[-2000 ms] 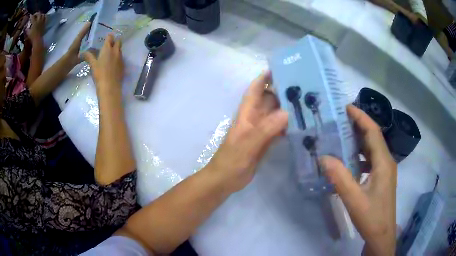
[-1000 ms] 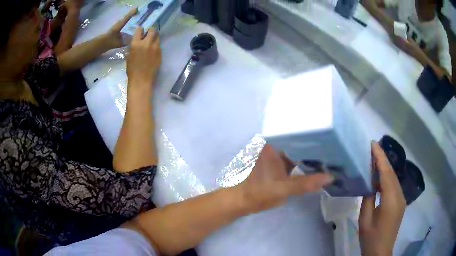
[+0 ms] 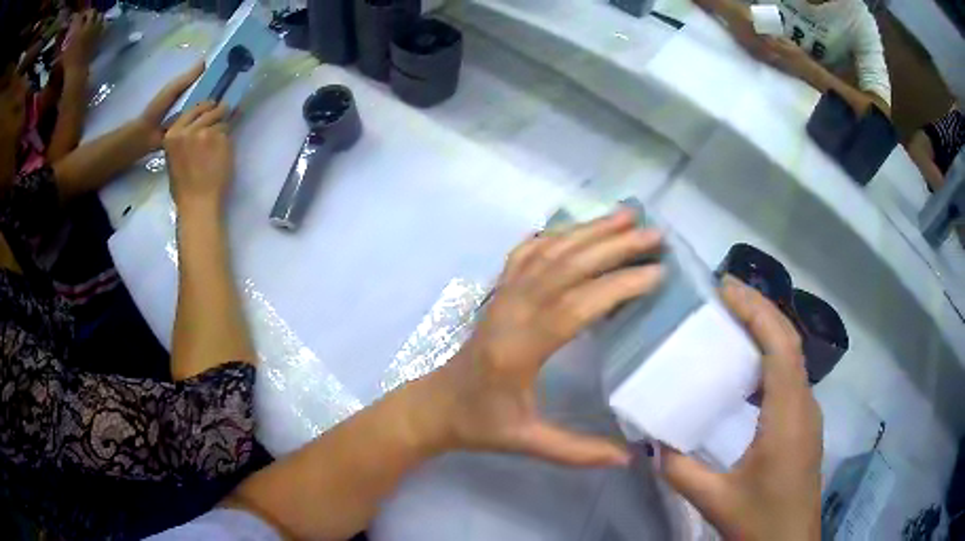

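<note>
A light blue-grey retail box (image 3: 661, 306) is held above the white-covered table, tilted, with a white end face (image 3: 688, 375) turned towards me. My left hand (image 3: 529, 328) has its fingers spread over the box's far left side and its thumb near the lower corner. My right hand (image 3: 772, 423) grips the box's right side, with the thumb low at the near end. The hands and box are slightly blurred. Under the box, a pale item is mostly hidden and cannot be made out.
Two dark cups (image 3: 820, 333) stand right of the box. A dark handheld device (image 3: 307, 159) lies left on the white sheet (image 3: 413, 211). Dark cups (image 3: 425, 61) stand at the back. A neighbour's hands hold a box (image 3: 228, 63). Another box (image 3: 859, 491) lies lower right. People sit across the ledge.
The box has turned from its picture side to its white end and tilted over. My left hand has moved from below the box to over its far side. The view has shifted.
</note>
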